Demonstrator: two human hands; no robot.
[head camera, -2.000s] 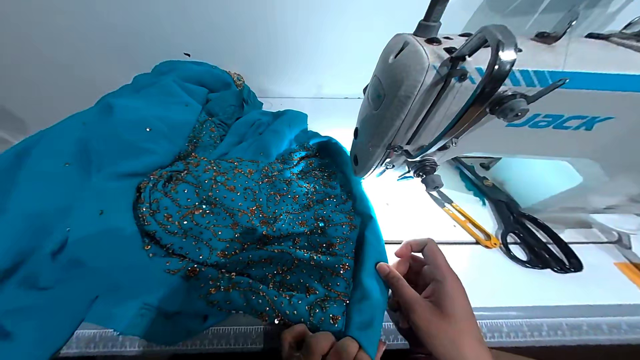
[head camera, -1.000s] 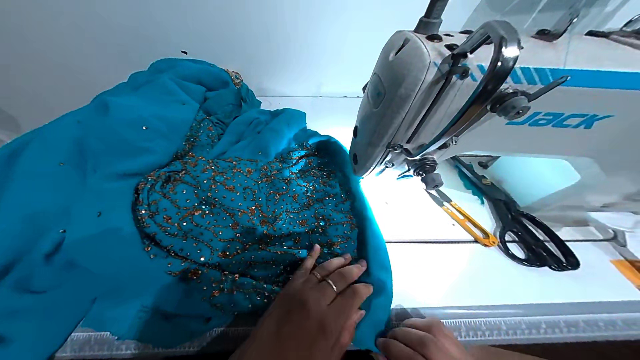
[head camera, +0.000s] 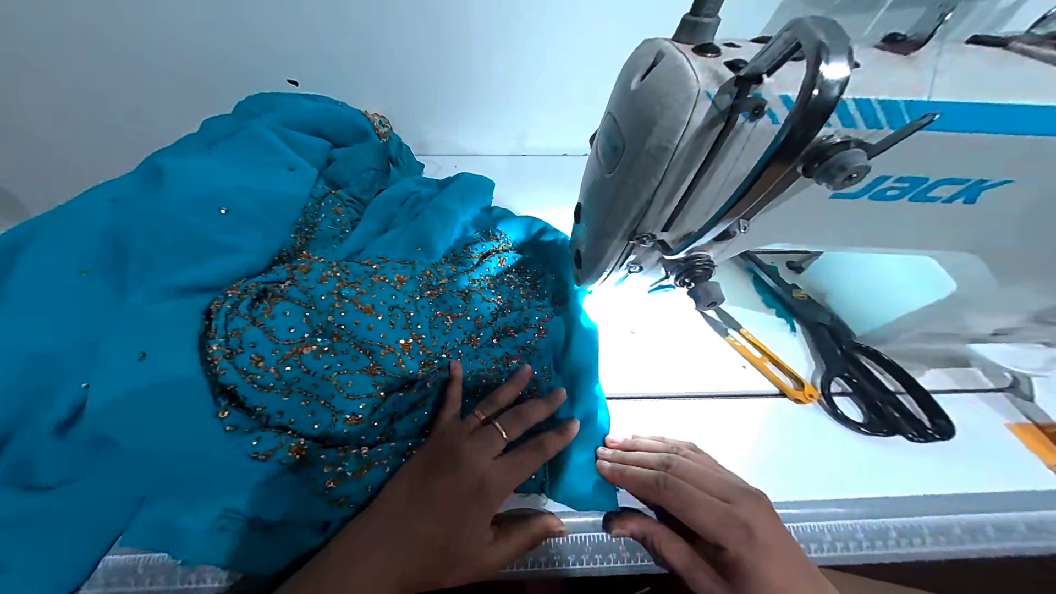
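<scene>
Blue fabric with orange and gold beadwork (head camera: 396, 322) lies bunched on the sewing table, its right edge under the head of a Jack sewing machine (head camera: 660, 157). My left hand (head camera: 487, 462) rests spread on the beaded part near the lower right, two rings on its fingers. At the plain strip along the fabric's right edge is my right hand (head camera: 693, 503); its fingertips touch the edge and its thumb is apart below them. Whether it pinches any cloth cannot be told. The needle area is hidden by glare and the machine head.
Yellow thread snips (head camera: 763, 359) and black-handled scissors (head camera: 879, 388) lie right of the needle area, the scissors' blades reaching under the machine arm. A clear ruler strip (head camera: 916, 532) runs along the table's front edge. An orange item (head camera: 1035, 441) shows at far right.
My left hand, earlier at the front edge of the fabric, now lies flat on the beadwork. My right hand has moved up from the lower corner since a second ago and its fingers have straightened.
</scene>
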